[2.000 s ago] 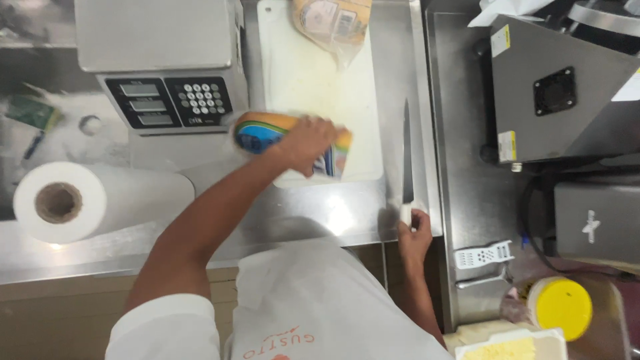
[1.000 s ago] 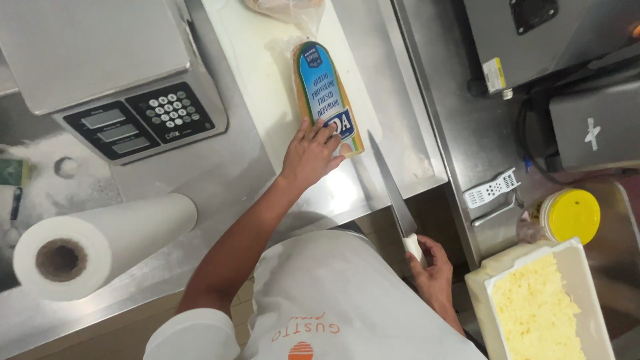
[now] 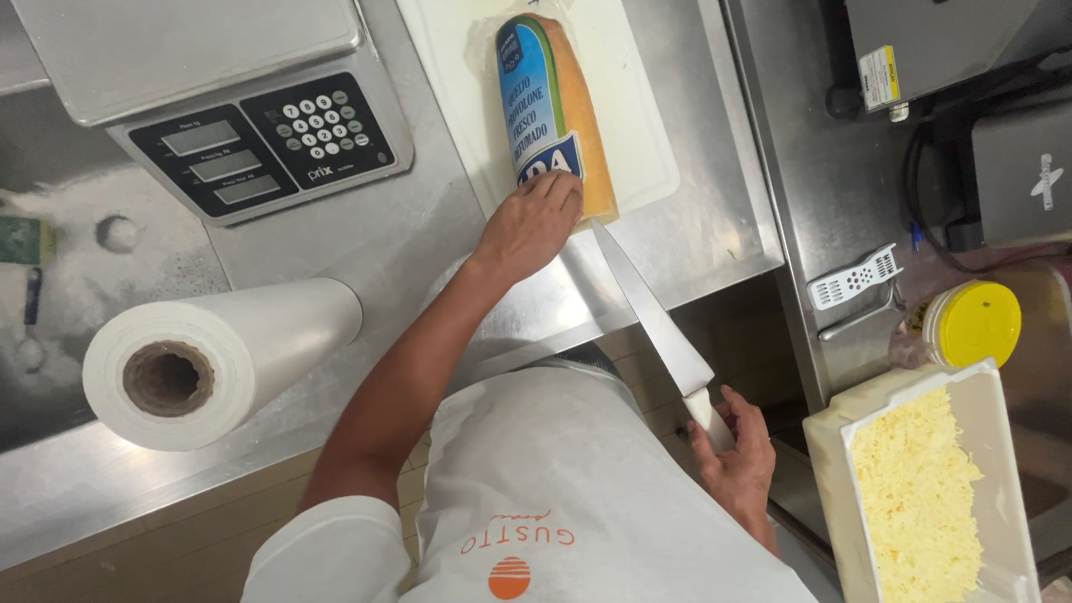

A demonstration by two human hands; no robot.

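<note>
A packaged piece of provolone cheese [image 3: 578, 109] in clear film with a blue label lies lengthwise on a white cutting board [image 3: 645, 151]. My left hand [image 3: 536, 219] rests on its near end, fingers curled over the label's lower part; part of the label is hidden there. My right hand [image 3: 737, 456] holds the white handle of a large kitchen knife [image 3: 649, 314]. The blade points up and left, its tip beside the near corner of the cheese package, close to my left fingertips.
A digital scale [image 3: 260, 146] and a roll of white plastic film [image 3: 218, 364] are on the left. Rightward are a flat grater [image 3: 854, 278], a yellow-lidded tub [image 3: 976, 324], a white bin [image 3: 825, 469] of shredded cheese, and dark machines. The steel counter's edge [image 3: 586, 331] runs before me.
The cheese package, tilted and blurred under my left hand two seconds ago, now lies lengthwise on the board. The knife stays in my right hand. The view has shifted and turned.
</note>
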